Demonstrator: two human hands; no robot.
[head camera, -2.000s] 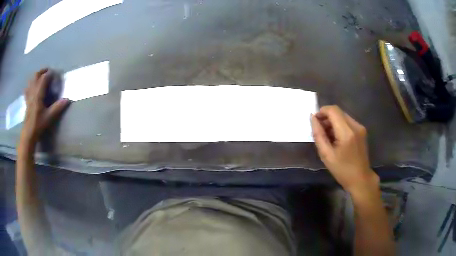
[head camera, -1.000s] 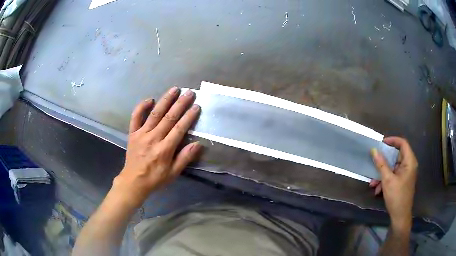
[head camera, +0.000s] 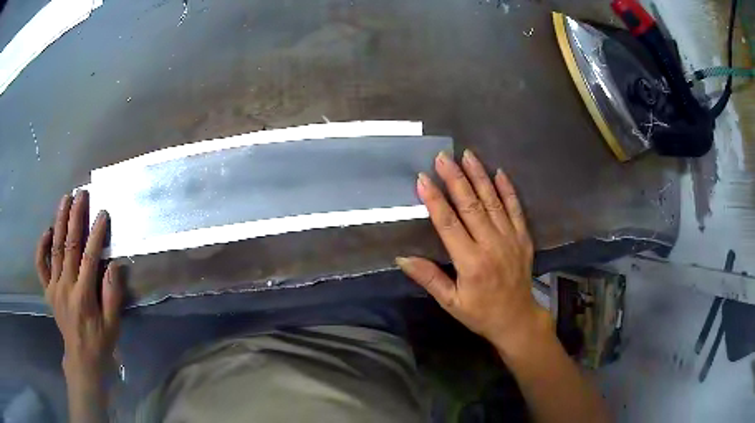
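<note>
A white cut piece (head camera: 364, 216) lies flat near the table's front edge. The grey-blue template (head camera: 290, 176) lies on it, with white borders showing along its far and near long sides. The template's right end sticks out past the white piece. My left hand (head camera: 79, 256) rests flat with its fingertips at the left end of both. My right hand (head camera: 478, 240) rests spread, with its fingertips on the right end of the template. Neither hand grips anything.
A steam iron (head camera: 617, 87) with a red handle and yellow rim sits at the far right, its cord and green hose leading off right. A white curved piece (head camera: 41, 37) lies at the far left. The grey table cloth's uneven front edge (head camera: 331, 281) runs just before my body.
The grey-blue template, held at the left two seconds ago, now lies on the white piece. Since one second ago my right hand has gone from holding the template's end to resting flat on it.
</note>
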